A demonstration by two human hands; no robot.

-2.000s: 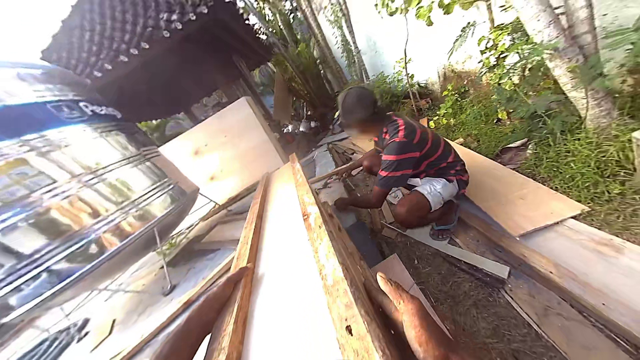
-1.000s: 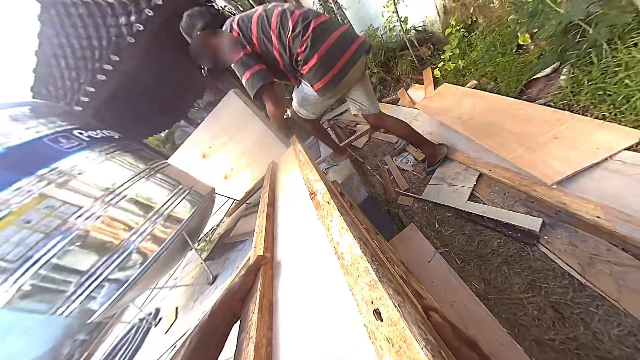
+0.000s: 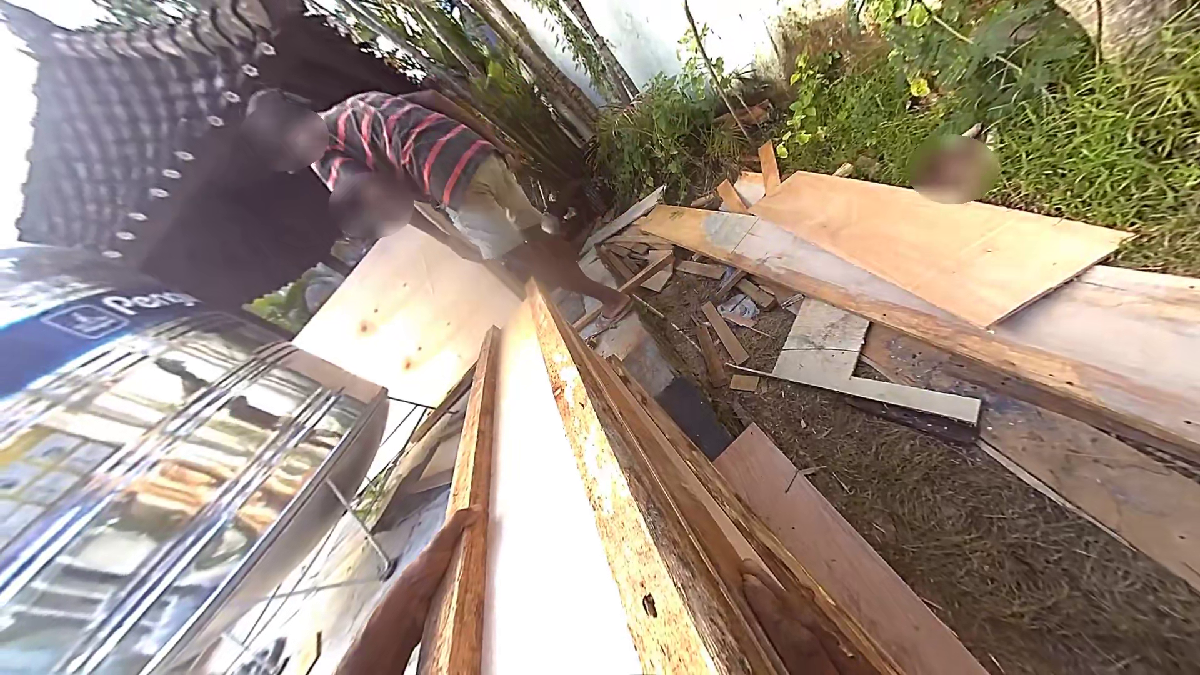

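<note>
A long pale board (image 3: 544, 525) runs away from me between a left wooden batten (image 3: 472, 469) and a thicker, worn right wooden beam (image 3: 609, 506). At the lower left, my left hand (image 3: 422, 586) grips the outer side of the left batten, its fingertips at the top edge. My right hand (image 3: 783, 614) lies low among the timbers right of the beam, against a wooden strip; its fingers are partly hidden. Near the far end a person in a striped shirt (image 3: 408, 141) bends over beside a plywood sheet (image 3: 412, 309).
A shiny metal tank (image 3: 169, 469) stands close on the left. Plywood sheets (image 3: 937, 244), a long timber (image 3: 1012, 356) and wood offcuts (image 3: 722, 333) lie on the ground to the right. A reddish board (image 3: 825, 553) leans near my right hand. A tiled roof (image 3: 122, 131) is at upper left.
The person has gone from crouching right of the boards to standing bent over near their far end, further left. My right hand, not visible one second ago, shows again among the timbers.
</note>
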